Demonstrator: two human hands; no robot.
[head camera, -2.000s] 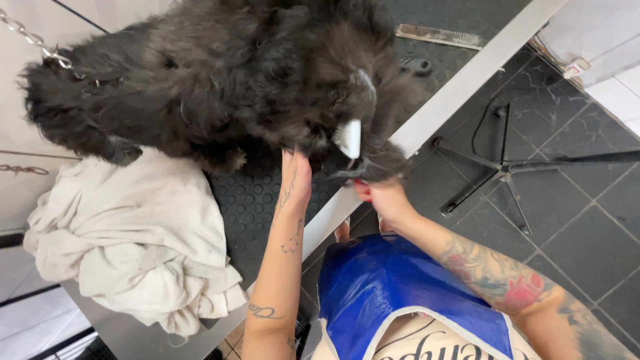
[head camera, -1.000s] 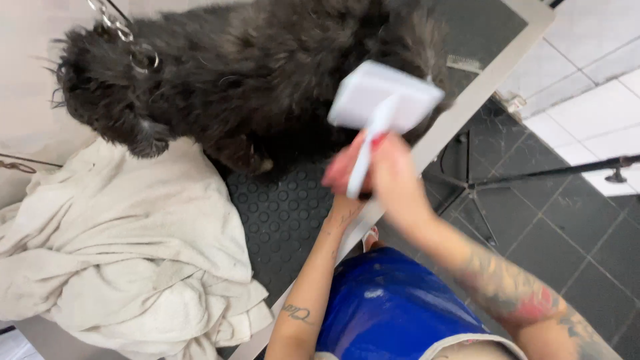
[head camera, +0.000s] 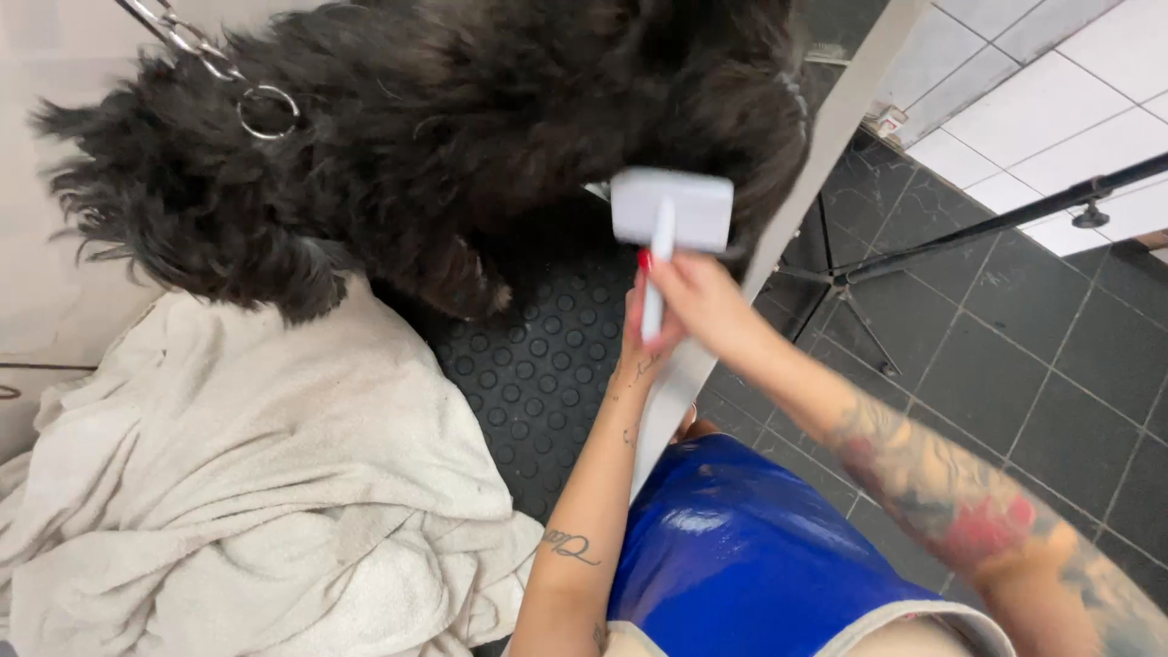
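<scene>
A white slicker brush (head camera: 672, 210) is in my right hand (head camera: 698, 297), its handle pointing down toward me and its broad head over the hind part of a black, long-haired dog (head camera: 511, 109). Just behind the brush handle, my left hand (head camera: 636, 319) is near the dog's hind leg; its fingers are mostly hidden, so what it holds cannot be told. The dog stands on a grooming table with a studded black rubber mat (head camera: 538, 365). A metal chain collar with a ring (head camera: 267, 112) lies at its neck.
A heap of cream towels (head camera: 274, 493) lies on the table at the left, against the dog's head. The table's pale edge (head camera: 803, 196) runs diagonally beside my hands. Beyond it, a black tripod stand (head camera: 838, 276) stands on dark floor tiles.
Two seconds ago the brush lay against the dog's fur near its rear; a second ago it was in my right hand, where it remains. The view has shifted closer to the dog.
</scene>
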